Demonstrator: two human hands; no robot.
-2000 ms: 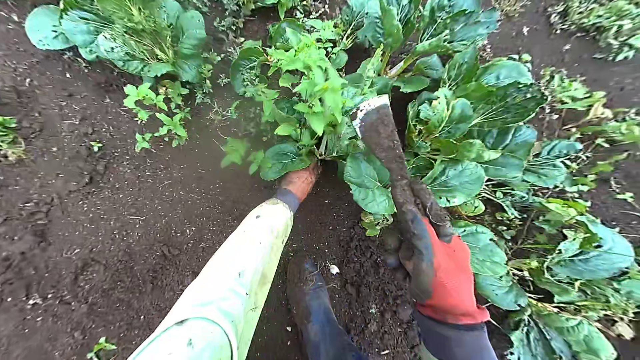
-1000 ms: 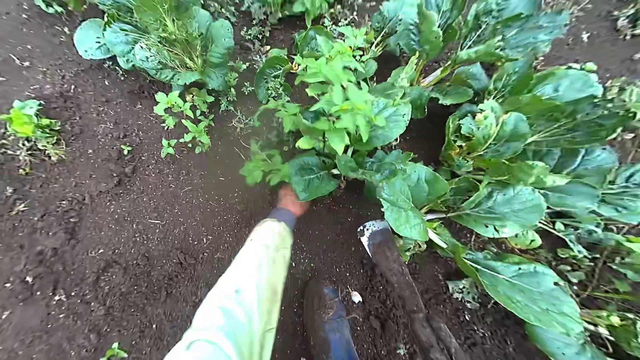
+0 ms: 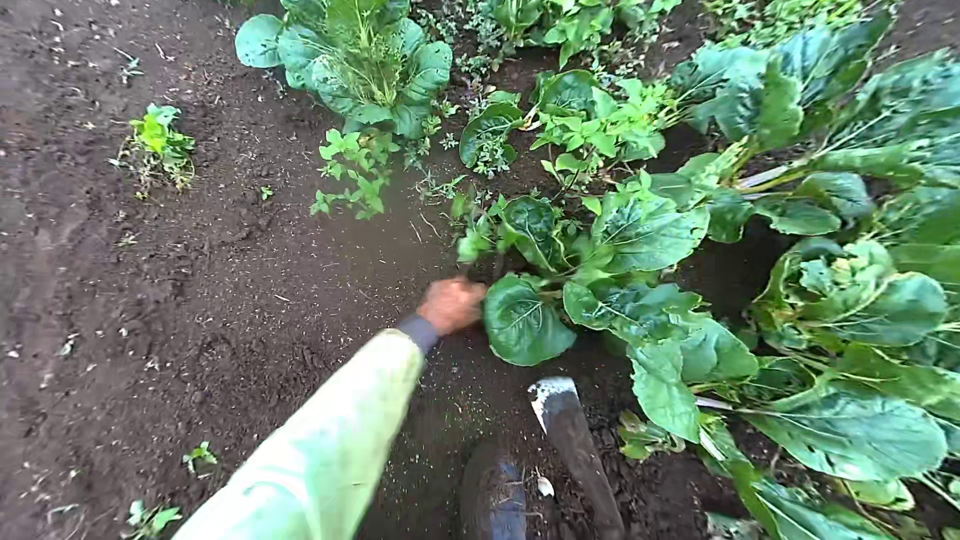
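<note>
My left hand (image 3: pixel 452 305), bare below a grey cuff and a pale green sleeve, is closed and blurred at the left side of a leafy plant. Thin green weed stems (image 3: pixel 478 236) rise just above its fingers, and they appear to be in its grasp. Beside the hand spreads a broad dark green leaf (image 3: pixel 525 321). A soil-caked hand tool with a flat metal blade (image 3: pixel 574 442), pale at its edge, reaches up from the bottom, right of a boot. My right hand is out of view.
Large leafy vegetable plants (image 3: pixel 862 420) crowd the right side. Another leafy plant (image 3: pixel 360 67) grows at the top, with a small weed (image 3: pixel 352 172) below it. Dark bare soil (image 3: pixel 187 300) covers the left. A muddy boot (image 3: pixel 495 491) stands at the bottom.
The gloved right hand, seen on the tool two seconds ago, has left the view. The blade has moved down from the plant toward the boot. The upright bunch of light green weeds above my left hand has moved or sunk.
</note>
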